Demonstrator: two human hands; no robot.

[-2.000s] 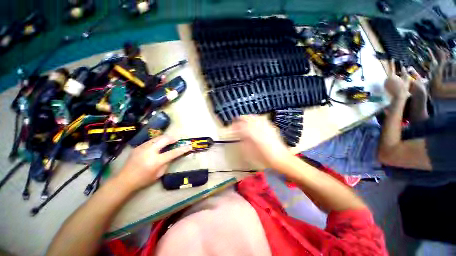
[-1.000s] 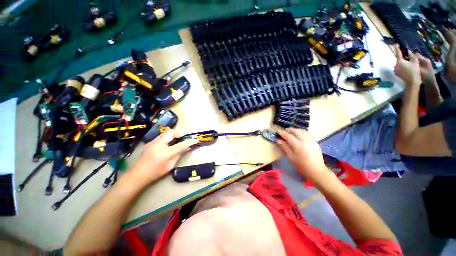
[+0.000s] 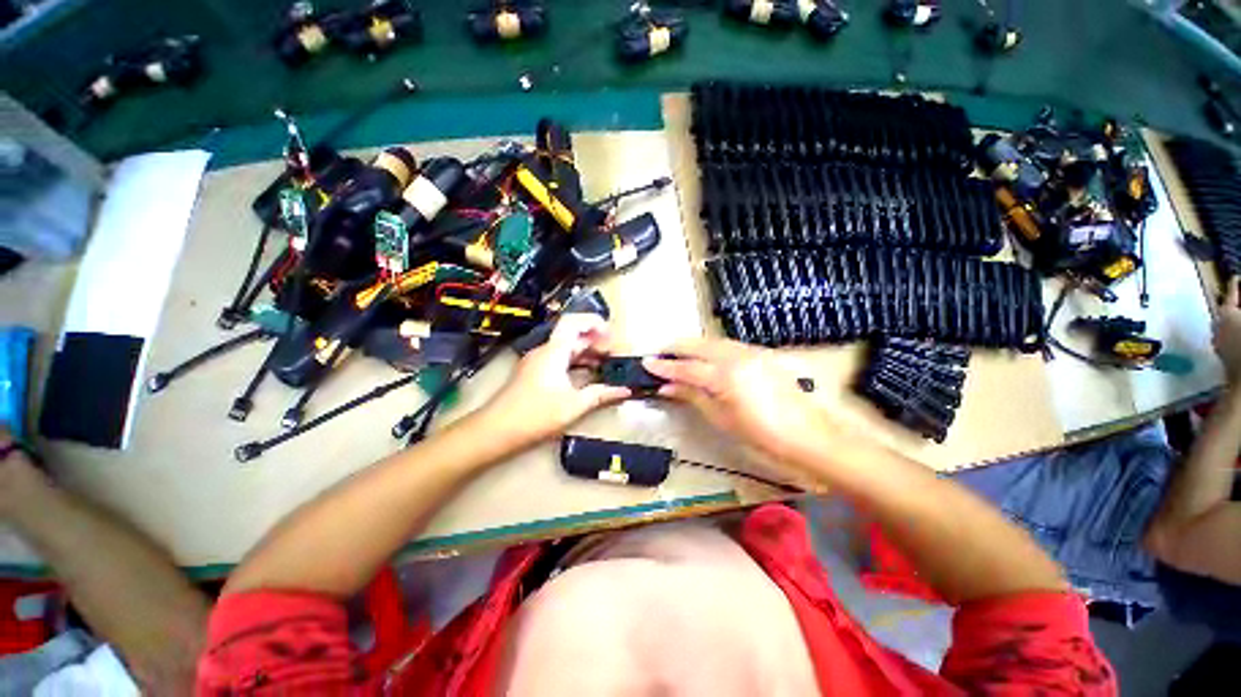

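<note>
My left hand and my right hand meet over the bench and hold a small black part between their fingers. Most of it is hidden by the fingers, and I cannot tell how it is joined. A black housing shell with a small yellow mark lies just below my hands, near the bench's front edge, with a thin black cord running right from it. A pile of unfinished units, with green boards, yellow strips and black cords, lies to the left.
Rows of slim black covers lie right, with a fanned group below. A neighbour's pile is farther right. The green conveyor carries black units behind. A white sheet and black pad lie left. Other people's arms show at both sides.
My right hand has moved left to meet my left hand. The yellow-and-black part and the grey round item seen between them earlier no longer show. The camera view has shifted left.
</note>
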